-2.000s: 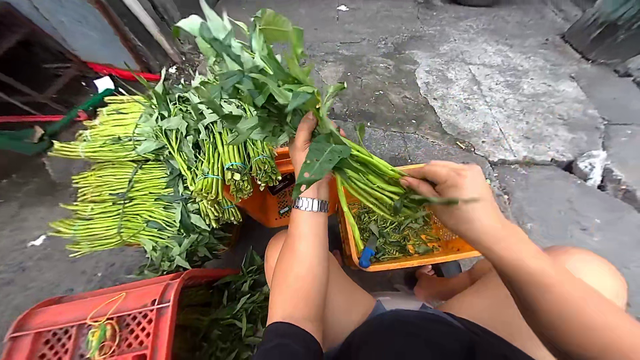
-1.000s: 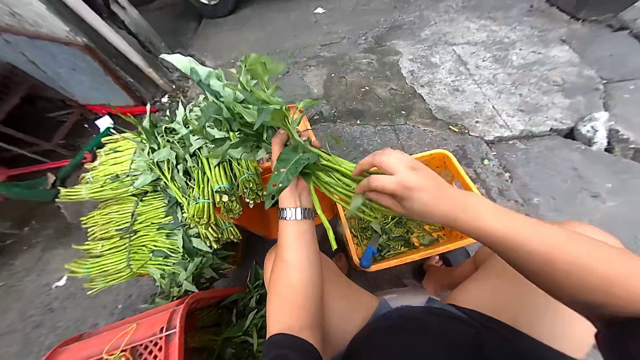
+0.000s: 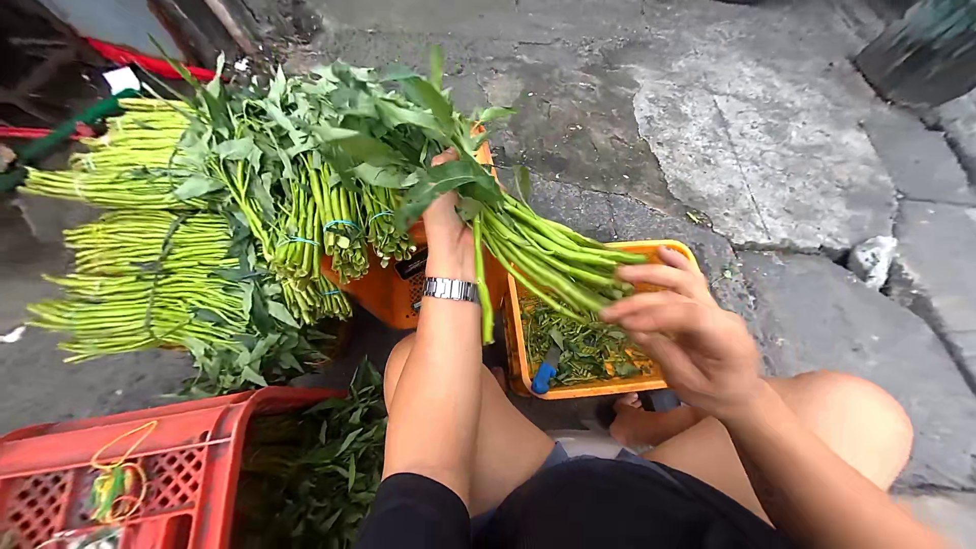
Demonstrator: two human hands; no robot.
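My left hand (image 3: 450, 206), with a metal-band watch on the wrist, grips a bunch of leafy green stems (image 3: 541, 248), resembling water spinach, near its leaves; the leaves partly cover the fingers. The stems point right over a yellow-orange crate (image 3: 518, 335). At their cut ends is my right hand (image 3: 694, 328), fingers spread and slightly blurred; whether the fingertips touch the stems is unclear. Inside the crate lie leaf and stem trimmings (image 3: 587, 347) and a blue-handled tool (image 3: 544, 377). Left of my left hand, tied bundles (image 3: 343, 229) rest with their leaves upward.
Larger tied stacks of stems (image 3: 152, 278) lie at the left. An orange crate (image 3: 381, 301) stands under the small bundles. A red plastic crate (image 3: 236, 435) with yellow ties and leafy greens is at lower left. Cracked concrete with a loose stone (image 3: 873, 259) lies at right.
My right hand was closed around the stems in both earlier frames; its fingers are now spread at the cut ends. My left hand keeps hold of the bunch.
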